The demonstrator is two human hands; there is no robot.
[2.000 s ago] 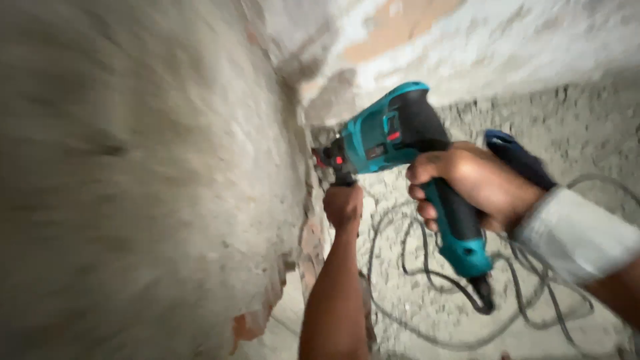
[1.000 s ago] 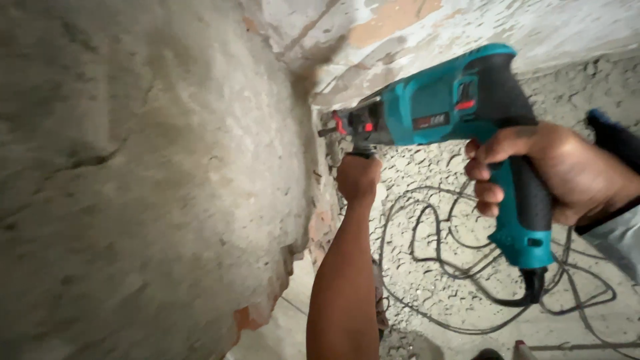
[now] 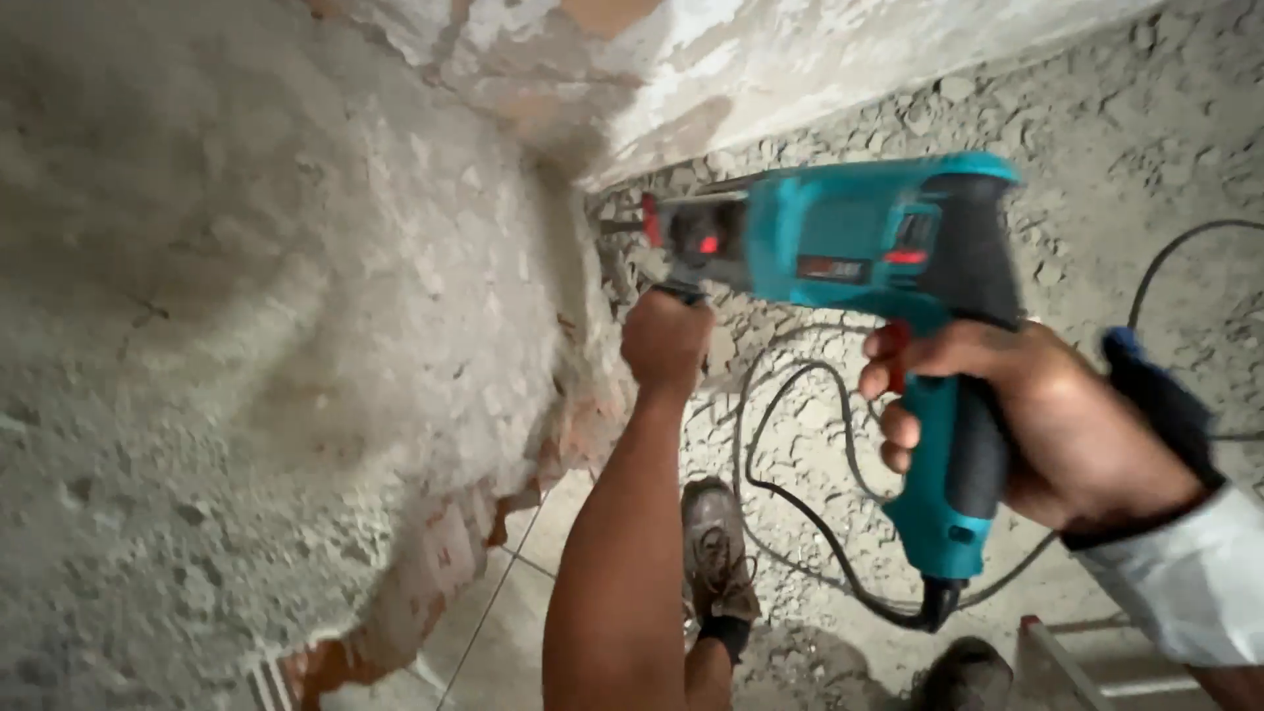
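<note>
A teal and black rotary hammer drill [image 3: 839, 232] is held sideways between both hands, its nose toward the left. My right hand [image 3: 1047, 425] wraps the rear grip, with a finger at the red trigger. Below the drill's front end, my left hand [image 3: 667, 341] is closed around the black side handle. The short visible part of the bit [image 3: 620, 226] points at the corner beside the plastered wall [image 3: 395, 267]; whether its tip touches anything cannot be told. A black power cord [image 3: 839, 553] runs from the grip's base and loops over the floor.
Plaster rubble [image 3: 1047, 148] covers the floor along the whitish wall [image 3: 750, 59]. Broken brick edges [image 3: 434, 583] line the plastered wall's end, by floor tiles [image 3: 494, 612]. A shoe [image 3: 716, 543] stands near the cord loops. Part of a ladder [image 3: 1066, 662] lies at the bottom right.
The drill, pointing obliquely down to the left two seconds ago, is now nearly level in view. Both hands have kept hold of it. The view has shifted, showing more of the floor and a shoe.
</note>
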